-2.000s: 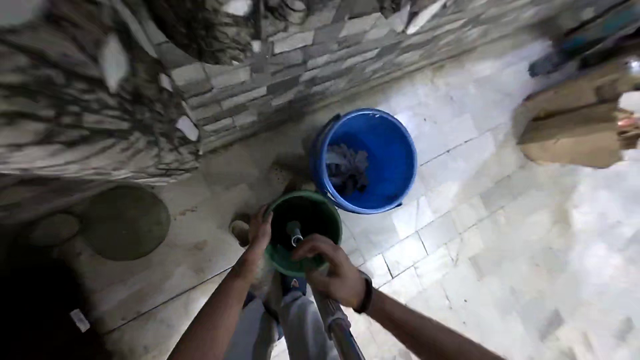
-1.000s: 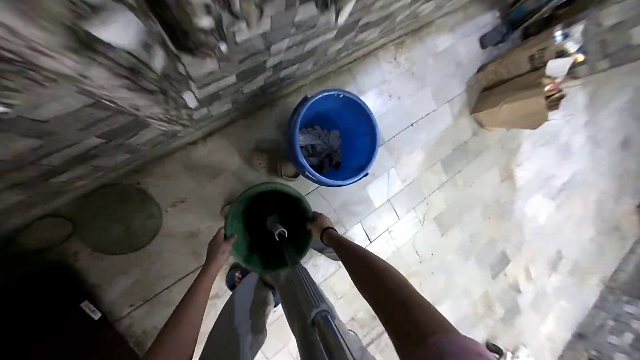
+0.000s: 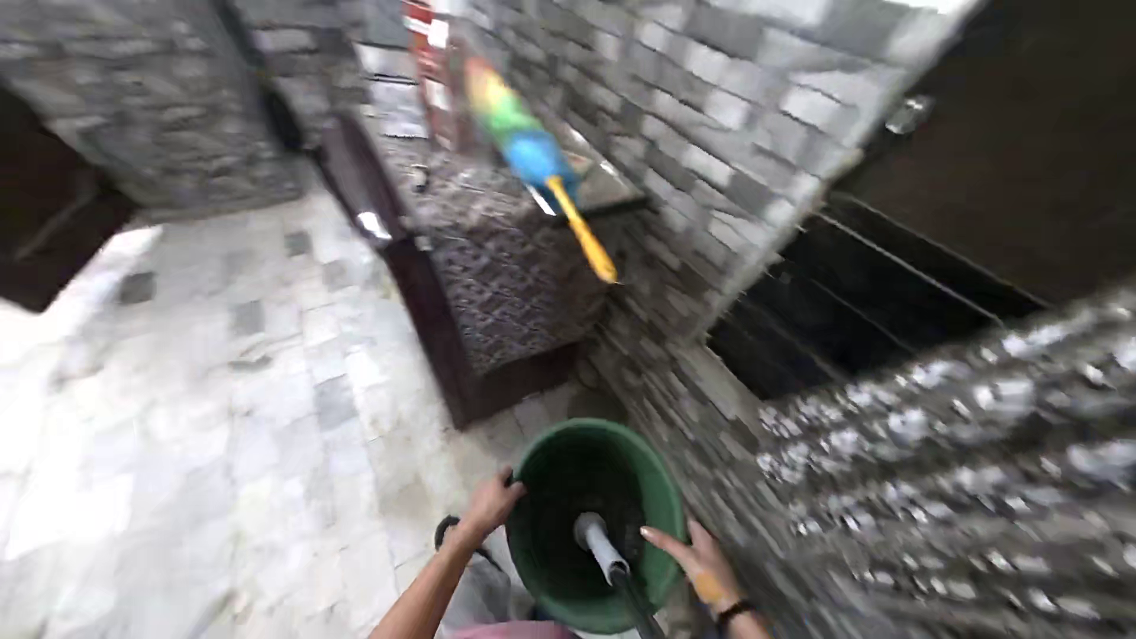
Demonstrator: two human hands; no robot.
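Note:
A green plastic bucket [image 3: 666, 497] is held in front of my body, low in the view. At its left rim my left hand [image 3: 493, 506] grips the edge, with the fingertips at the lip. My right hand [image 3: 701, 564] holds the right rim, its thumb over the inside of the bucket. A grey and black pole [image 3: 603, 550] stands tilted inside the bucket, its lower end near the dark bottom; neither hand touches it. What else lies in the bucket is too dark to tell.
Ahead stands a dark wooden sofa [image 3: 524, 266] with patterned upholstery. A rainbow duster with a yellow handle [image 3: 581, 231] lies on it. A grey brick-patterned wall [image 3: 710, 115] runs along the right. Pale tiled floor [image 3: 248, 426] extends left.
The view has swung round strongly, and the blue bucket seen earlier is out of view. My hands hold the green bucket at its sides; two seconds ago my right hand was over its opening.

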